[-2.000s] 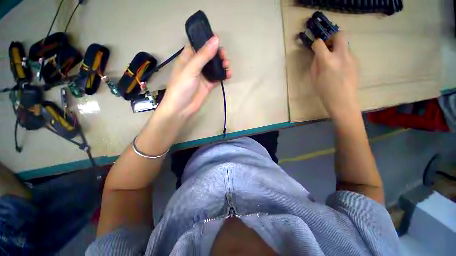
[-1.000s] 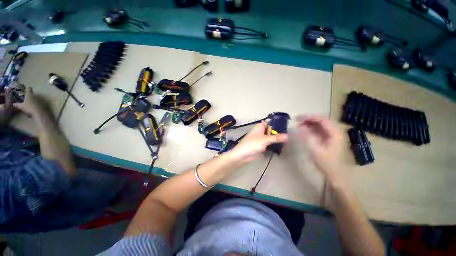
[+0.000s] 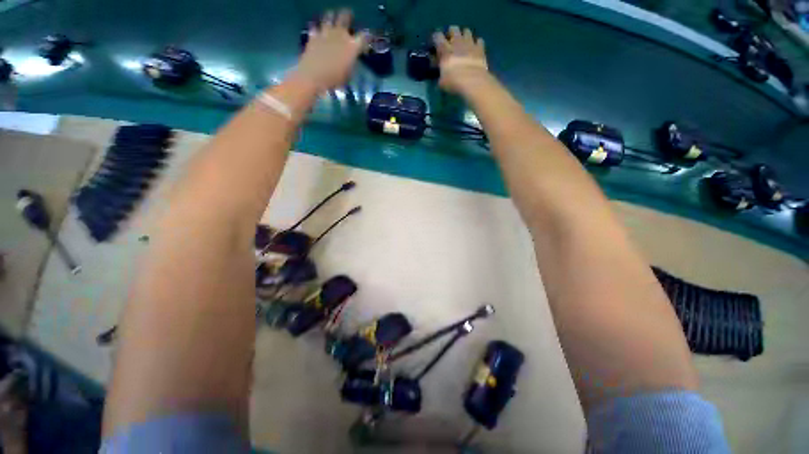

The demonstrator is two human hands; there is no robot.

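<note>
Both my arms reach forward over the green conveyor. My left hand (image 3: 333, 49) is at a black unit at the back, mostly hidden behind the fingers; its grip is unclear. My right hand (image 3: 459, 58) is beside and partly over another black unit (image 3: 422, 62); whether it grips is unclear. A further black unit (image 3: 378, 55) lies between the hands. A closed black unit with a yellow mark (image 3: 494, 383) lies on the cardboard near the front. Open units with green boards and wires (image 3: 324, 304) lie left of it.
Closed cabled units (image 3: 397, 115) lie along the conveyor (image 3: 514, 75). Stacked black covers stand in rows at right (image 3: 718, 315) and left (image 3: 124, 177). A single cabled unit (image 3: 34, 209) lies at far left. Part of another person shows at lower left.
The view has shifted towards the conveyor. My left hand has let go of the black unit, which now lies on the cardboard. Both hands have moved out over the conveyor.
</note>
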